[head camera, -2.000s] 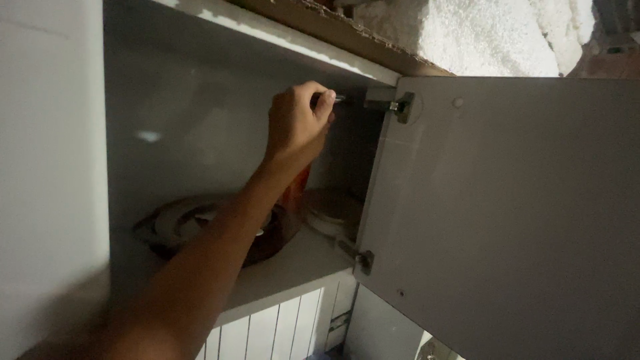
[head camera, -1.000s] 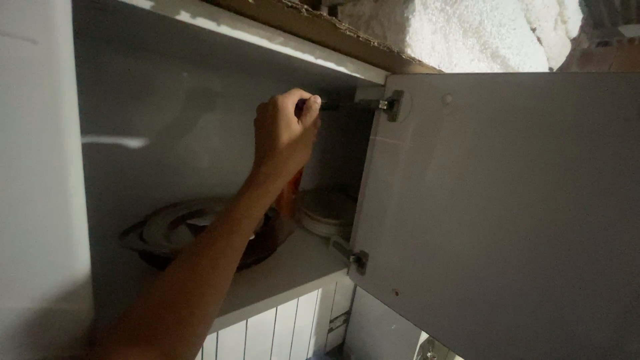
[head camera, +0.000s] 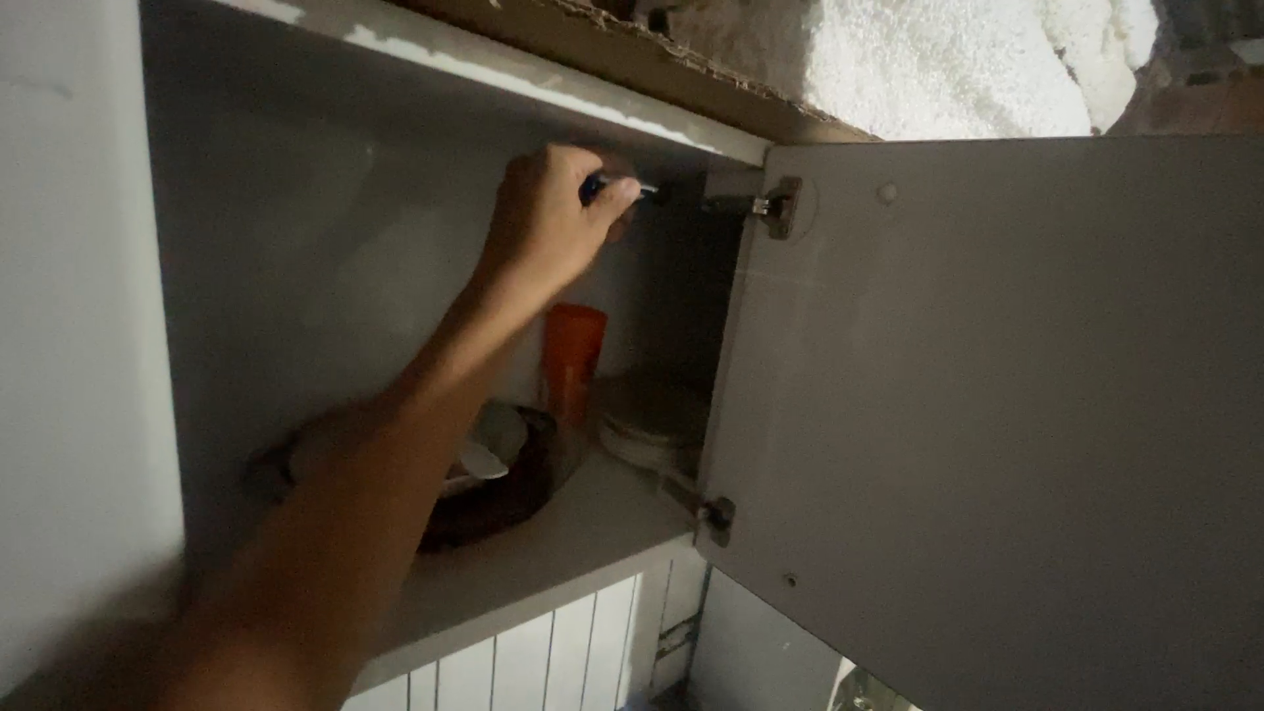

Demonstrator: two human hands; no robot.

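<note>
My left hand (head camera: 563,202) reaches into a wall cabinet with its fingers closed on a small hand tool (head camera: 647,190) that has a dark handle and a short metal shaft, perhaps a screwdriver. The shaft points right, toward the side wall near the upper concealed hinge (head camera: 780,207); contact cannot be made out. Most of the handle is hidden in the fingers. The white cabinet door (head camera: 987,395) stands open at the right, with a lower hinge (head camera: 718,515) at its edge. My right hand is out of view.
Below my hand an orange plastic cup (head camera: 573,355) stands on the shelf (head camera: 553,548). Left of it lies a dark-rimmed dish (head camera: 523,494) holding pale pieces, partly behind my forearm. Stacked round dishes (head camera: 652,425) sit by the lower hinge. White foam-like material (head camera: 968,69) lies above the door.
My left hand has turned slightly and its forearm now crosses further left of the orange cup, so more of the cup shows. The tool remains in its grip.
</note>
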